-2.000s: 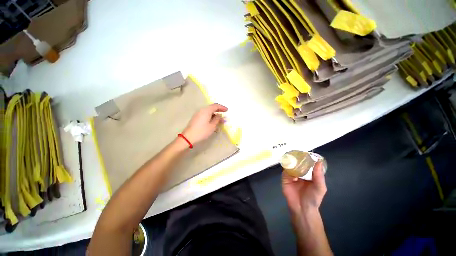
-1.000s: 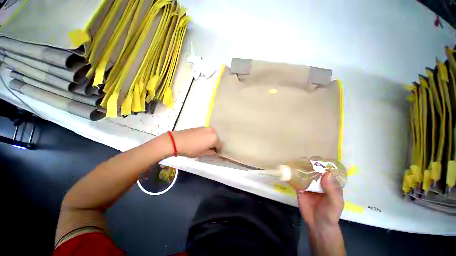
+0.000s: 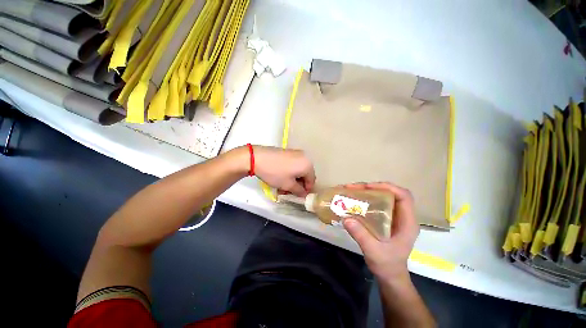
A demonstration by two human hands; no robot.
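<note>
A grey-beige bag panel point(image 3: 379, 144) lies flat on the table, with yellow binding point(image 3: 451, 154) down both sides and two grey tabs at its far edge. My right hand point(image 3: 385, 234) holds the clear glue bottle point(image 3: 350, 208) on its side, its nozzle pointing left to the panel's lower left corner. My left hand point(image 3: 287, 172) is at that corner with fingers curled down; whether they pinch the panel is hidden. A yellow binding tail point(image 3: 268, 191) shows just left of the nozzle tip. Another yellow tail point(image 3: 460, 212) sticks out at the lower right corner.
Stacked panels with yellow ends stand at the left point(image 3: 71, 57) and right point(image 3: 552, 192). A stained board point(image 3: 199, 131) lies under the left stack, with a white crumpled piece point(image 3: 265, 57) beside it. A yellow strip point(image 3: 434, 261) lies at the front edge. A white-rimmed bucket point(image 3: 204, 220) is below.
The bottle has moved left and its nozzle now reaches the lower left corner. My left hand stays at that corner, its fingers curled down. The view has shifted slightly.
</note>
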